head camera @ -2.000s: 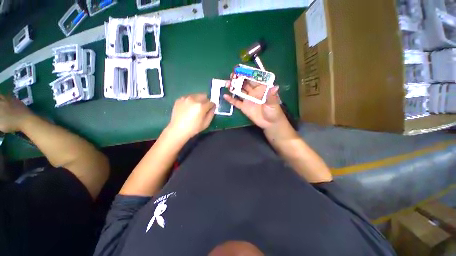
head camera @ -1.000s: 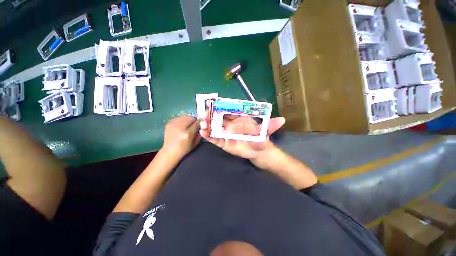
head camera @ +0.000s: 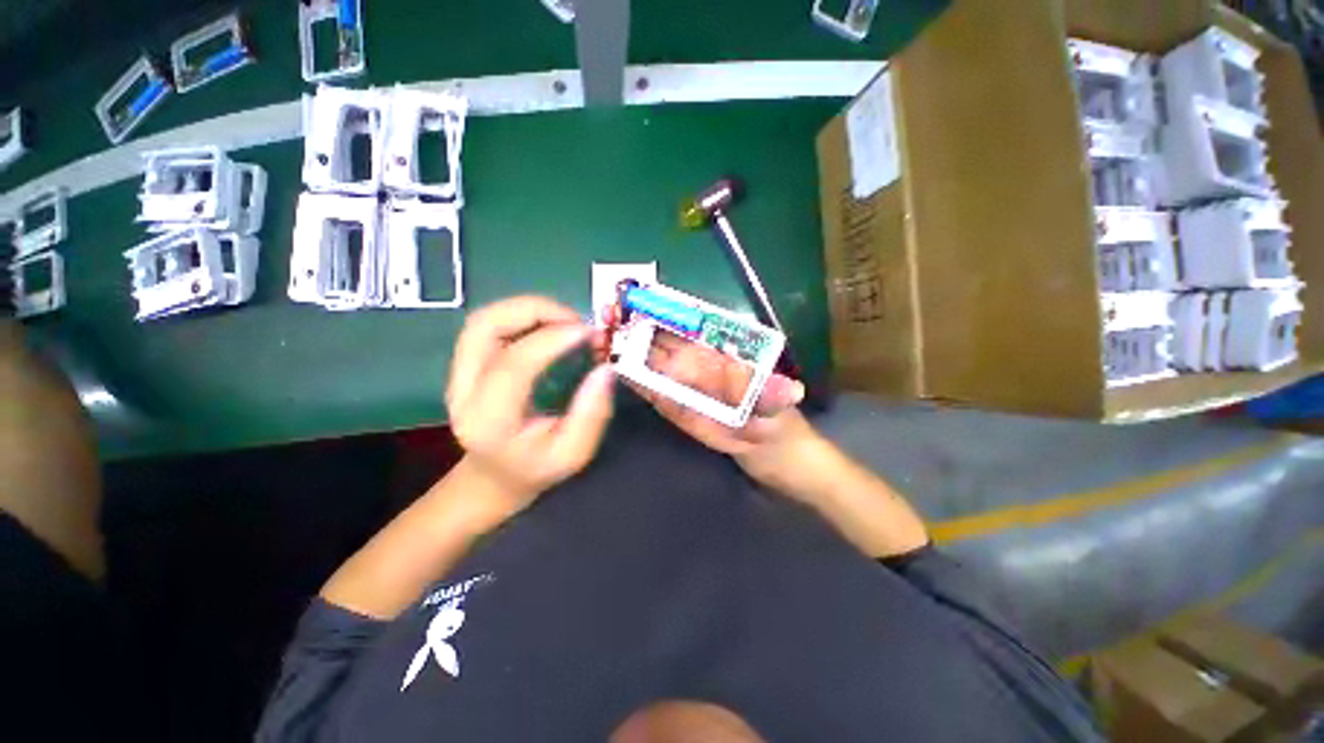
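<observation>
My right hand point(head camera: 774, 431) holds a partly assembled unit point(head camera: 688, 396) from below, tilted down to the right. The white frame has a window, a blue cylinder-like part point(head camera: 661, 306) and a green board point(head camera: 733, 337) along its upper side, and red bits at its left end. My left hand point(head camera: 514, 395) is at that left end, thumb and fingers close to the red bits; whether it grips anything cannot be told. A white front housing point(head camera: 622, 273) lies on the bench, mostly hidden behind the unit. A mallet point(head camera: 745, 266) with a yellow-green and dark head lies just beyond.
Stacked housings point(head camera: 423, 253) stand left on the green bench, with smaller stacks point(head camera: 193, 272) further left. An open carton point(head camera: 929, 218) of white housings stands right. A pale rail point(head camera: 726, 81) and upright post point(head camera: 601, 51) lie beyond, with conveyor units point(head camera: 333, 39) behind. Another person's arm point(head camera: 47, 450) shows at left.
The unit was first held over the right of the bench housing, then moved left and nearer, level, and is now tilted down to the right. My left hand has risen to its left end, fingers more spread.
</observation>
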